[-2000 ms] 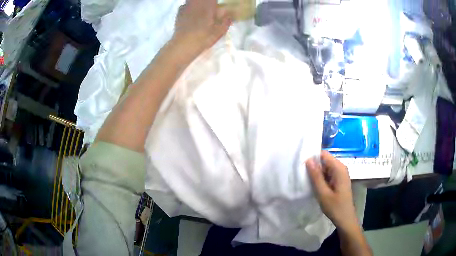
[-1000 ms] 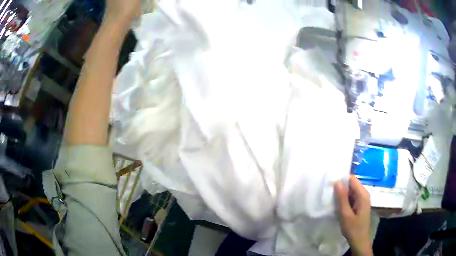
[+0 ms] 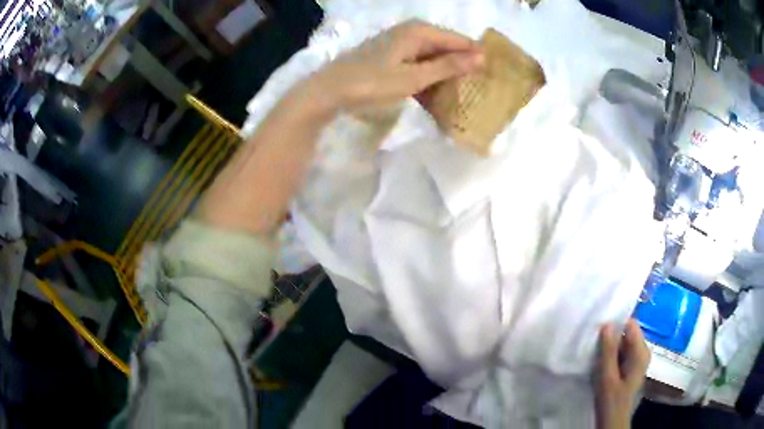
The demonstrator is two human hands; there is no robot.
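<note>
White garment fabric [image 3: 452, 243] spreads over the table and hangs onto my lap. My left hand [image 3: 410, 63] is at the top centre, over a tan piece [image 3: 490, 92] that lies on the fabric; its fingertips touch the tan piece's upper left edge, and blur hides whether they pinch it. My right hand [image 3: 622, 364] pinches the fabric's right edge, below the blue tray [image 3: 670, 317]. The sewing machine's needle area [image 3: 683, 188] is at the right, partly lost in glare, beside the fabric.
A yellow wire rack [image 3: 180, 180] stands left of the fabric, partly behind my left arm. Table ruler markings [image 3: 674, 359] run below the blue tray. White fabric or labels [image 3: 741, 335] lie at the right edge. Dark green floor shows at left.
The view has swung left, so the machine and blue tray sit further right and lower. My left hand has come back from the far upper left to the tan piece, now uncovered. My right hand still pinches the edge.
</note>
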